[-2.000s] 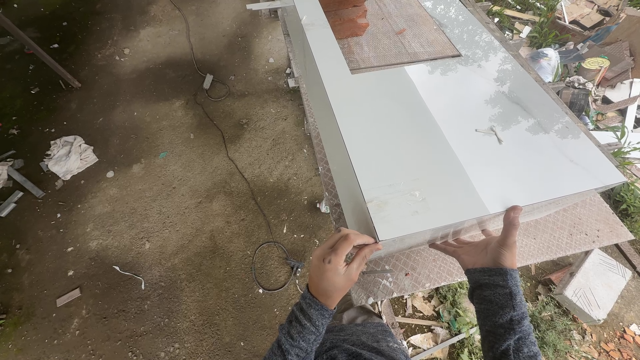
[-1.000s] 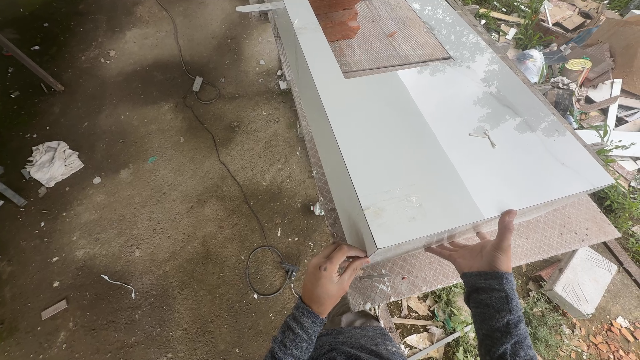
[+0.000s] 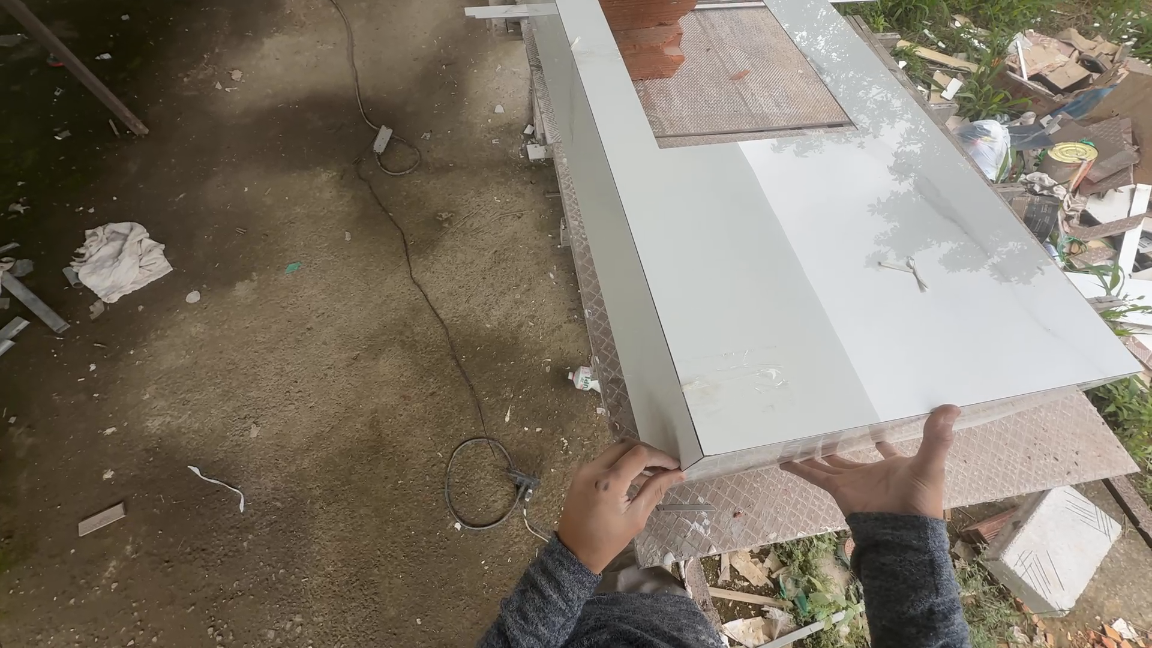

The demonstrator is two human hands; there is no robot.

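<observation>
A glossy white countertop slab (image 3: 765,297) with a rectangular cutout and turned-down edge panels lies on a diamond-patterned board (image 3: 990,459). At its near left corner, my left hand (image 3: 616,495) pinches the end of the side panel between thumb and fingers. My right hand (image 3: 891,468) rests against the near edge panel, fingers spread along it and thumb up at the top edge; it does not close around anything. Two small pale sticks or scraps (image 3: 913,272) lie crossed on the slab. Smears mark the surface near the corner.
A black cable (image 3: 409,261) runs along the dirt floor at left, coiled near my left arm. A small bottle (image 3: 583,379) stands or lies by the board's left edge. A white cloth (image 3: 120,261) is on the ground. Debris (image 3: 1080,162) lies at right, a white block (image 3: 1053,549) below. Red bricks (image 3: 643,40) show at the cutout.
</observation>
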